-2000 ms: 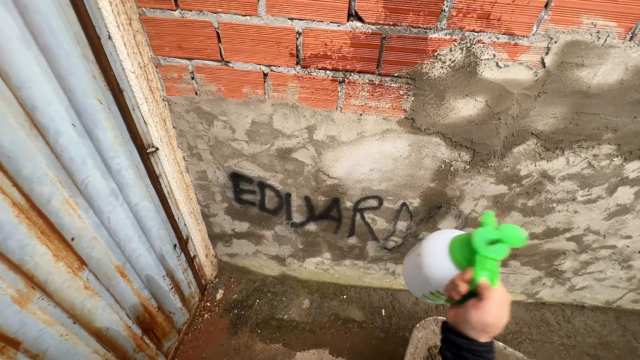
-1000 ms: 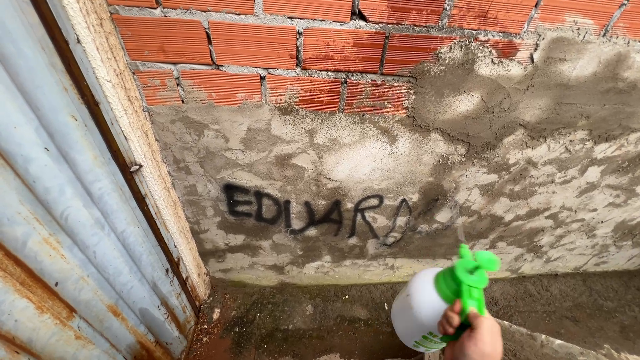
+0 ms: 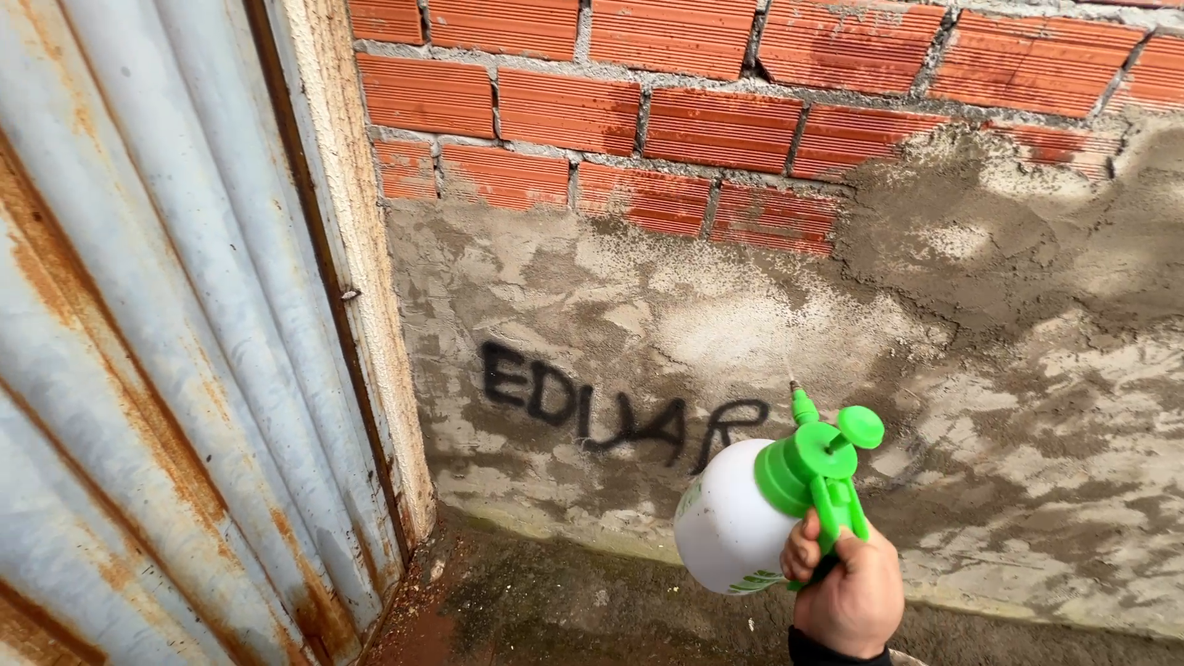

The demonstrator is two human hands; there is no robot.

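My right hand (image 3: 848, 587), in a dark sleeve, grips the green handle of a white and green pump sprayer (image 3: 740, 518). The bottle tilts, and its nozzle (image 3: 798, 396) points up toward the wall; a thin jet of liquid seems to leave it. Behind the sprayer is a cement-rendered wall (image 3: 740, 324) with patches of wet and dry render. Black spray-painted lettering (image 3: 592, 407) runs across its lower part, left of the sprayer, which hides some of the wall. My left hand is out of view.
A rusty corrugated metal sheet (image 3: 185, 305) stands at the left, beside a rough pale post (image 3: 361, 231). Bare red hollow bricks (image 3: 573, 106) with mortar joints lie above the render. A damp, dirty concrete floor (image 3: 592, 610) runs along the foot of the wall.
The sprayer in my right hand has come up from its lower place one second ago and now overlaps the wall near the lettering. The view has shifted.
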